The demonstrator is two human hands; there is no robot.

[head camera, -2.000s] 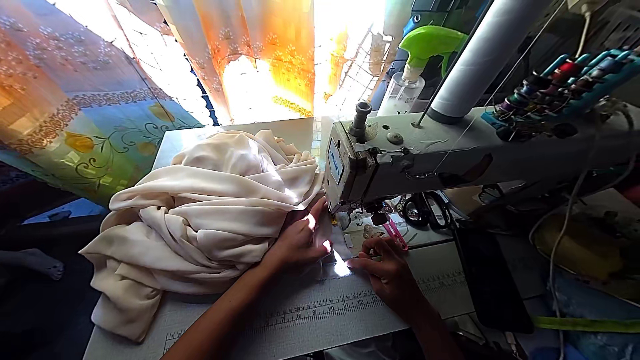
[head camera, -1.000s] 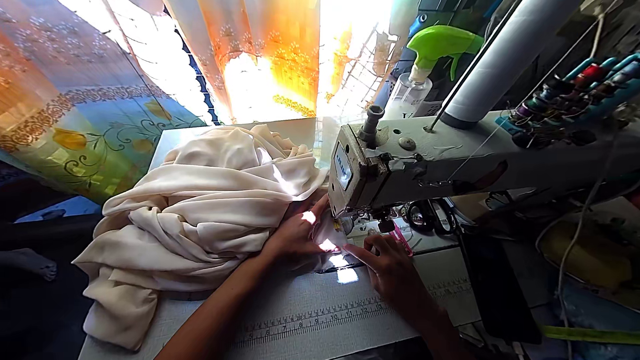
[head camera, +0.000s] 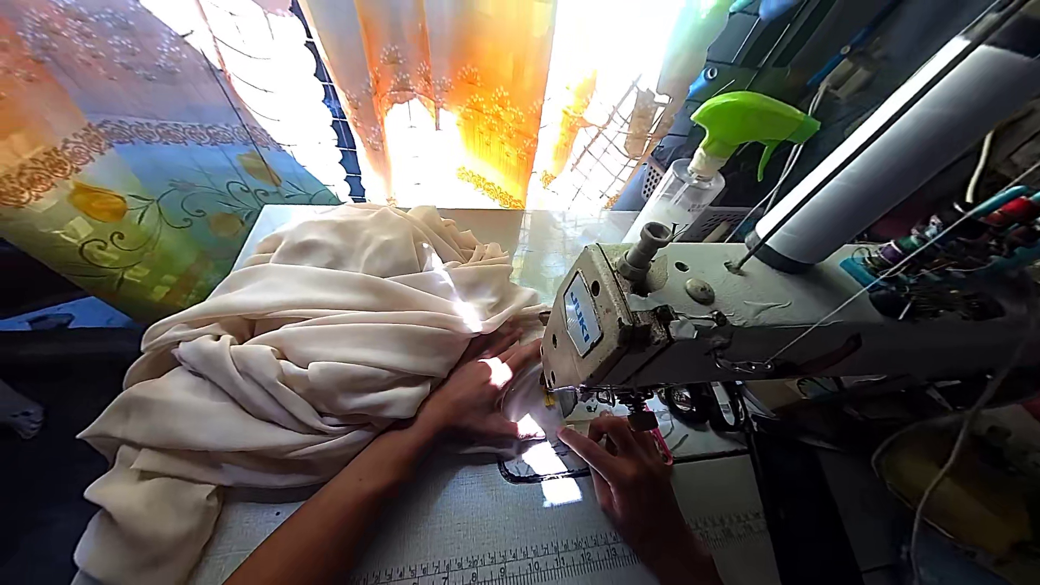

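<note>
A large heap of cream fabric (head camera: 309,325) lies in folds on the sewing table, left of a Juki sewing machine (head camera: 601,317). My left hand (head camera: 479,394) rests with spread fingers on the fabric's edge beside the needle area, its fingertips partly under the folds. Just in front of the machine head, my right hand (head camera: 621,463) bends its fingers, with the index fingertip at the cloth's near edge; whether it pinches the cloth cannot be told. The needle and presser foot are mostly hidden by the machine head. Bright sunlight patches fall on the cloth and my left hand.
A measuring scale (head camera: 561,561) runs along the table's near edge. Behind the machine stand a spray bottle with a green trigger (head camera: 731,130) and a large white roll (head camera: 886,154). Thread bobbins (head camera: 959,244) sit on the machine's right. Black scissors handles (head camera: 715,406) lie behind my right hand. Curtains hang behind.
My left hand stays on the cloth beside the needle area. The fingers of my right hand have shifted a little at the cloth's near edge. The view has moved slightly.
</note>
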